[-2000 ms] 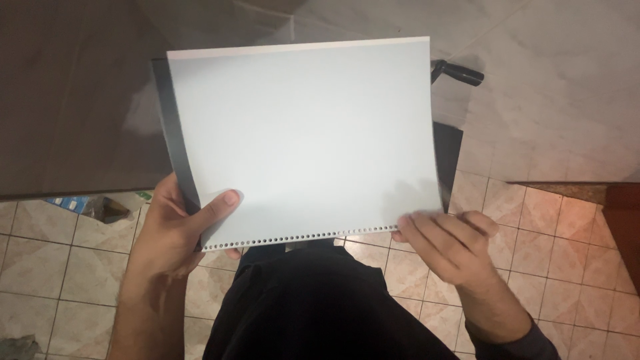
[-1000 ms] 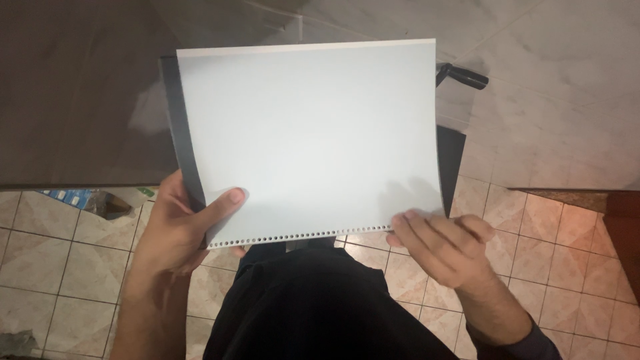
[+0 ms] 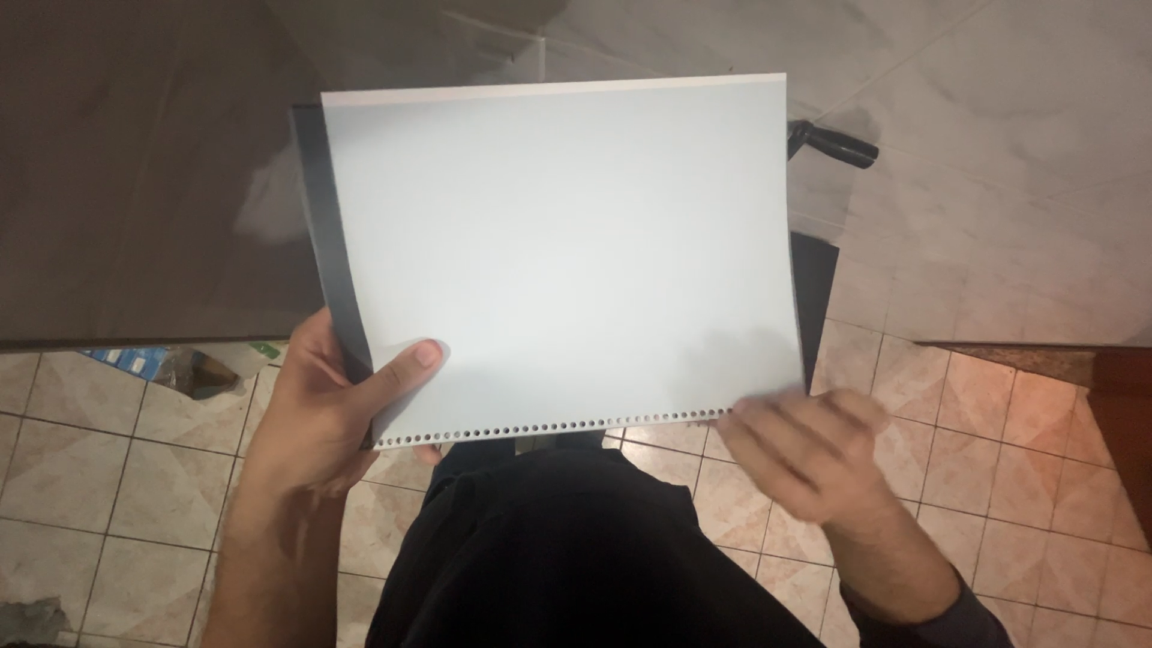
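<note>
A stack of white paper sheets (image 3: pixel 567 252) with a row of punched holes along its near edge fills the middle of the view. My left hand (image 3: pixel 328 405) grips its near left corner, thumb on top and fingertips showing beneath. At the near right corner lies my right hand (image 3: pixel 805 450), slightly blurred, its fingers bent against the punched edge; whether it pinches the paper is unclear. A dark sheet or cover (image 3: pixel 328 243) shows past the paper's left side. Behind the right side, a dark flat part (image 3: pixel 814 297) is partly hidden.
A black crank-like handle (image 3: pixel 839 146) sticks out beyond the paper's right edge, over a marbled grey surface (image 3: pixel 990 198). Below the surface's edge lies a tiled floor (image 3: pixel 153 486), with a blue and white package (image 3: pixel 135 362) at the left. A reddish-brown object (image 3: pixel 1120 423) stands far right.
My left hand keeps its hold on the near left corner of the paper. The right hand stays by the near right corner, its fingers slightly shifted along the edge.
</note>
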